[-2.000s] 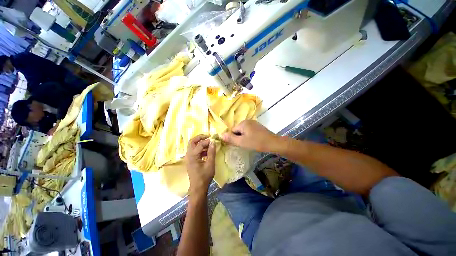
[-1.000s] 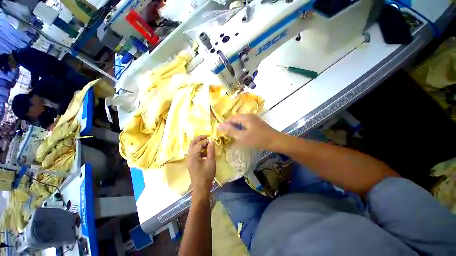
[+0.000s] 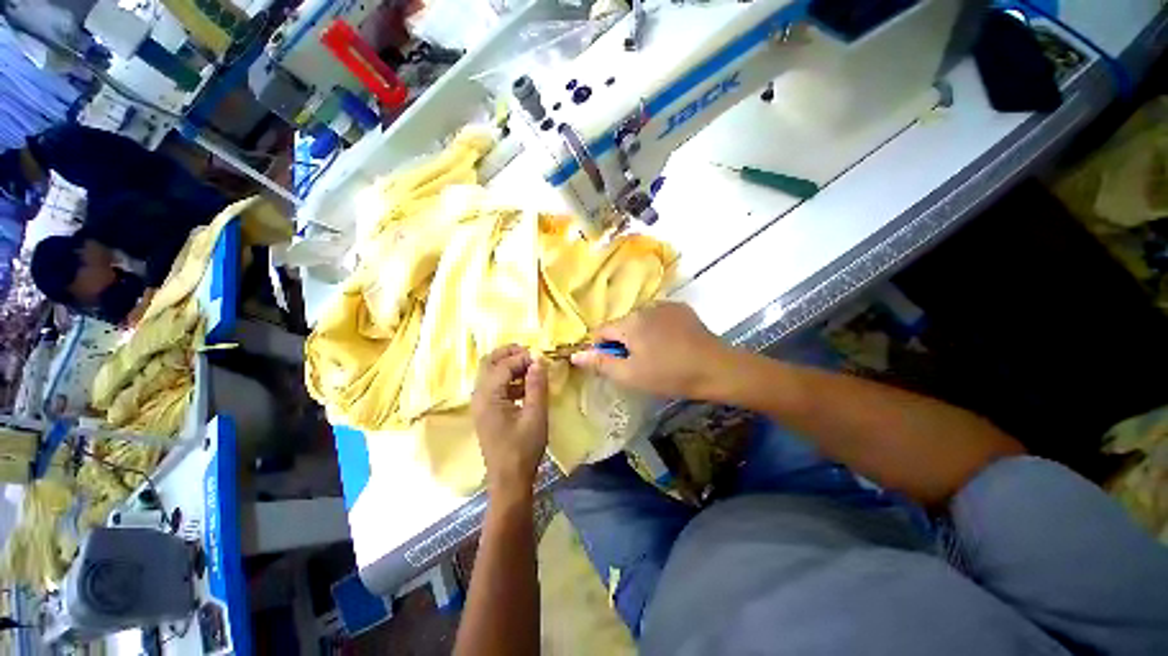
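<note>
A crumpled yellow garment piece (image 3: 442,295) lies on the white machine table in front of me, its near part hanging at the edge. A whitish speckled patch (image 3: 610,413) shows at its near right side. My left hand (image 3: 511,417) pinches a narrow edge of the yellow cloth between thumb and fingers. My right hand (image 3: 660,352) holds thread snips (image 3: 612,349) with a blue handle. Their short dark blades point left and meet the cloth beside my left fingertips. Fine threads are too small to make out.
The white JACK sewing machine (image 3: 769,96) stands behind the cloth. A green-handled tool (image 3: 776,182) lies on its bed. A grey measuring strip (image 3: 884,246) runs along the near table edge. At the left, a person in dark clothes (image 3: 109,192) sits by other yellow cloth (image 3: 154,336).
My right hand dipped towards the cloth, and the blue-handled snips now show clearly with their blades at the pinched edge. My left hand has barely moved. The garment keeps its place.
</note>
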